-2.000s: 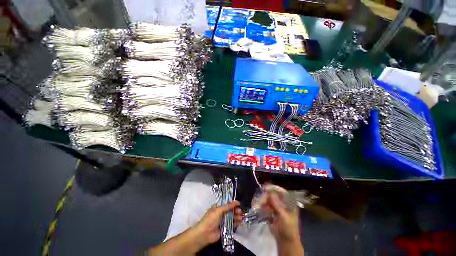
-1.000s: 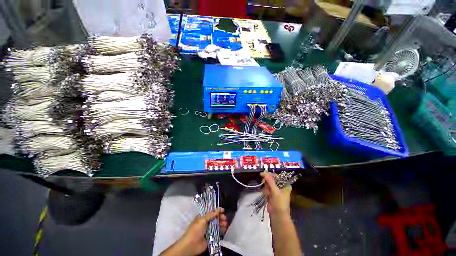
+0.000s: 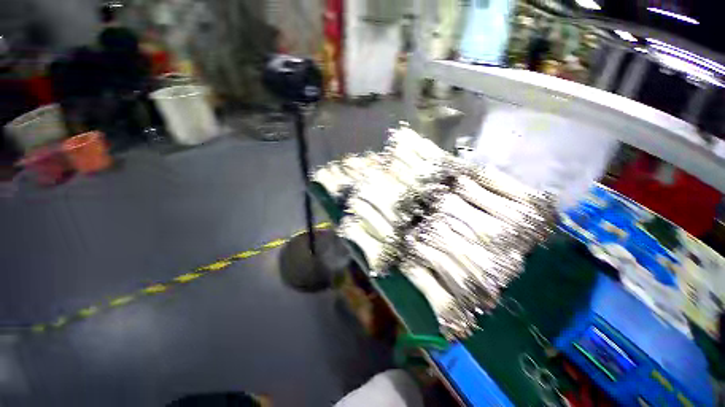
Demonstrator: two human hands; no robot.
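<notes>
Neither of my hands shows in the blurred head view. White cable bundles [image 3: 449, 230] lie in stacked rows on the green bench top, with dark silvery ends. The blue cable tester [image 3: 628, 342] is at the lower right, tilted in view and cut off by the edge, with its small screen lit. One end of the blue test fixture bar [image 3: 474, 377] shows at the bench edge. Thin loose rings [image 3: 538, 372] lie beside the tester.
A black stand [image 3: 305, 171] with a round base rises from the grey floor left of the bench. A yellow-black floor line [image 3: 187, 277] runs to it. A white bin [image 3: 184, 114] and an orange bin [image 3: 87, 152] stand further left. A pale shelf beam [image 3: 556, 91] crosses above the bench.
The view has swung left and up. My hands, the held cables, the grey cable heap and the blue tray have left the picture. The floor, stand and bins have come into view.
</notes>
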